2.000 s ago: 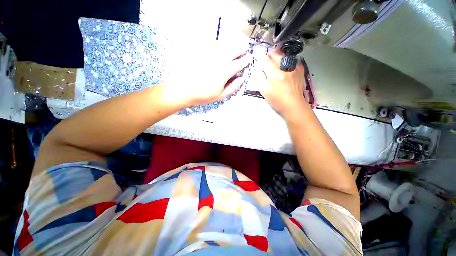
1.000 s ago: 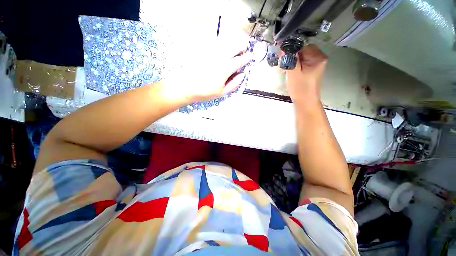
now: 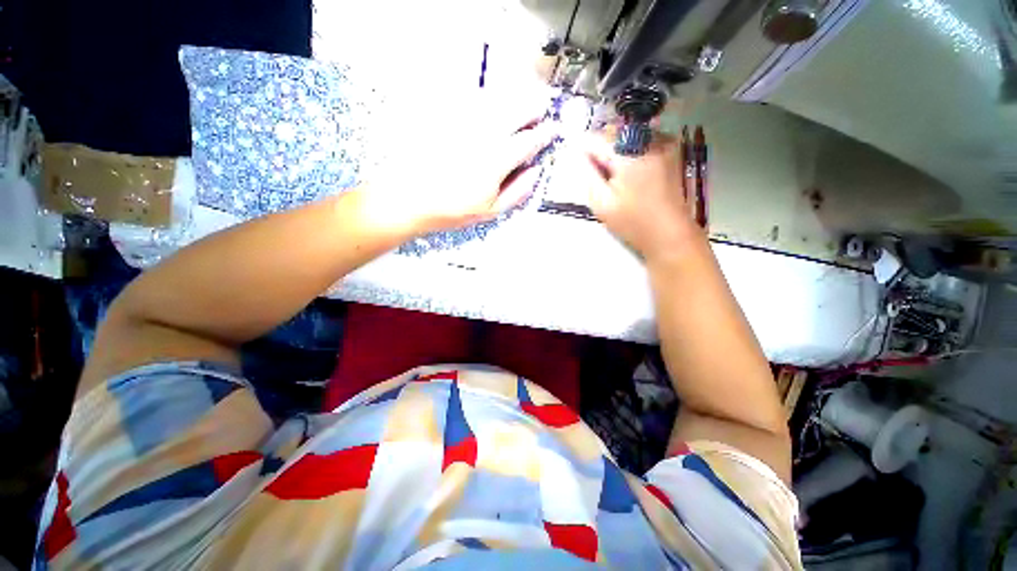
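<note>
A light blue-grey floral fabric piece (image 3: pixel 273 132) lies left of the machine, under my left forearm. Its edge reaches the presser foot and needle area (image 3: pixel 571 80), where glare hides detail. My left hand (image 3: pixel 480 178) lies on the fabric with its fingertips near the needle, pressing the fabric. My right hand (image 3: pixel 636 195) is just right of the needle, with its fingertips beside the dark ribbed knob (image 3: pixel 633 136); glare hides whether they grip the fabric. The thread snips (image 3: pixel 696 176) lie right of my right hand. The sewing machine head (image 3: pixel 870 67) is at upper right.
Plain dark fabric (image 3: pixel 100 73) lies at upper left. Brown packing tape (image 3: pixel 109 185) covers the left table edge. The white table's front edge (image 3: pixel 502 292) runs before my body. A white thread spool (image 3: pixel 899 438) is at lower right. A small metal mechanism (image 3: pixel 921 318) is at the right table end.
My right hand reached right of the knob a second ago, and has come back left beside the needle. The snips now show fully. My left hand has barely moved.
</note>
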